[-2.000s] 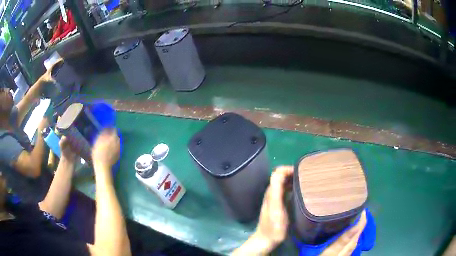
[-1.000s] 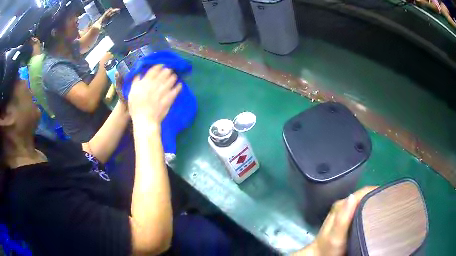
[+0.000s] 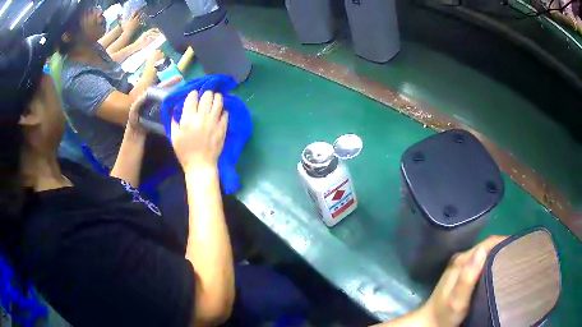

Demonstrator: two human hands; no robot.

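Note:
A speaker unit with a wood-grain top panel (image 3: pixel 524 276) is at the lower right, cut off by the bottom edge. My left hand (image 3: pixel 458 281) holds its left side, fingers along the dark rim. My right hand is not in view. A second speaker unit stands beside it with its black base and small round feet facing up (image 3: pixel 452 177). No cloth shows at my unit.
A white solvent bottle (image 3: pixel 328 185) with its lid open stands on the green bench (image 3: pixel 287 118). At the left, a person in black wipes a unit with a blue cloth (image 3: pixel 237 128). More grey units (image 3: pixel 372 32) stand beyond the brown-red strip (image 3: pixel 408 105).
The view has turned left, so my unit sits further to the lower right. My right hand and the blue cloth beneath the unit have gone out of view. My left hand stays on the unit.

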